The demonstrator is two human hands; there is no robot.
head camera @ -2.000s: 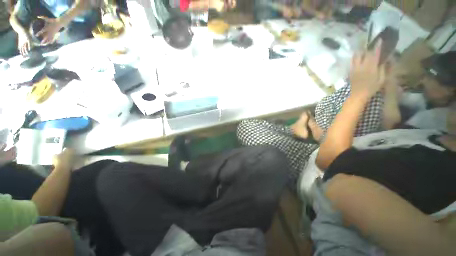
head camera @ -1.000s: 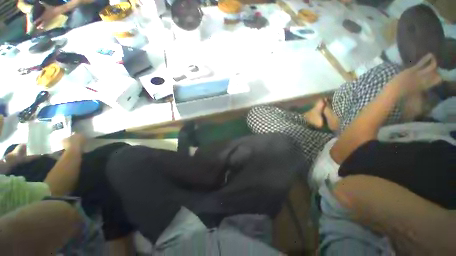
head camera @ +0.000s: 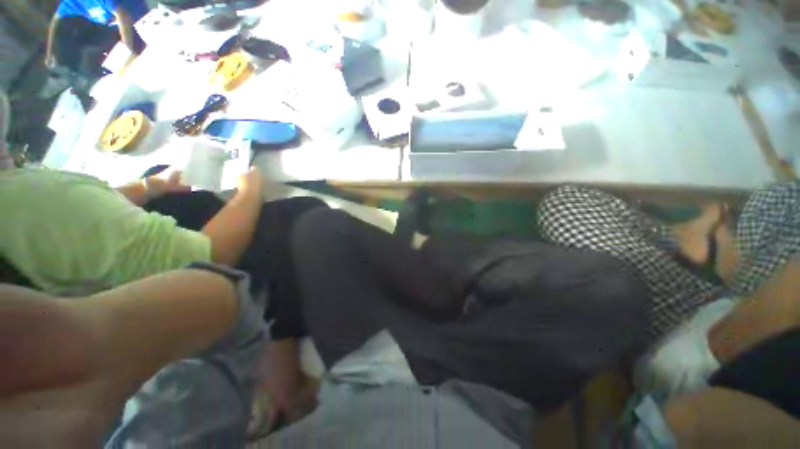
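Note:
Neither of my hands is in the picture; bare upper arms run out past the lower left and lower right edges. Nearest in front of me, a long open white carton point(head camera: 474, 163) lies at the table's front edge, with a blue-grey flat piece point(head camera: 474, 131) inside. A white flap or card point(head camera: 541, 131) covers its right end. Behind it lies a white strip with a dark circle point(head camera: 454, 90). To its left is a white box piece with a dark round hole point(head camera: 387, 108). A long blue rounded unit point(head camera: 253, 132) lies farther left.
A person in a light green sleeve point(head camera: 96, 224) holds a small white box point(head camera: 210, 165) at left. Yellow rings point(head camera: 125, 131) and a black cable coil point(head camera: 200, 115) lie on the table point(head camera: 649, 131). Checkered trousers point(head camera: 605, 228) of another person are at right. My dark-trousered lap point(head camera: 456, 298) is below.
The view has swung left, so the table's things and my lap appear farther right. The right neighbour's raised hand and dark disc have left the picture. The carton stays on the table.

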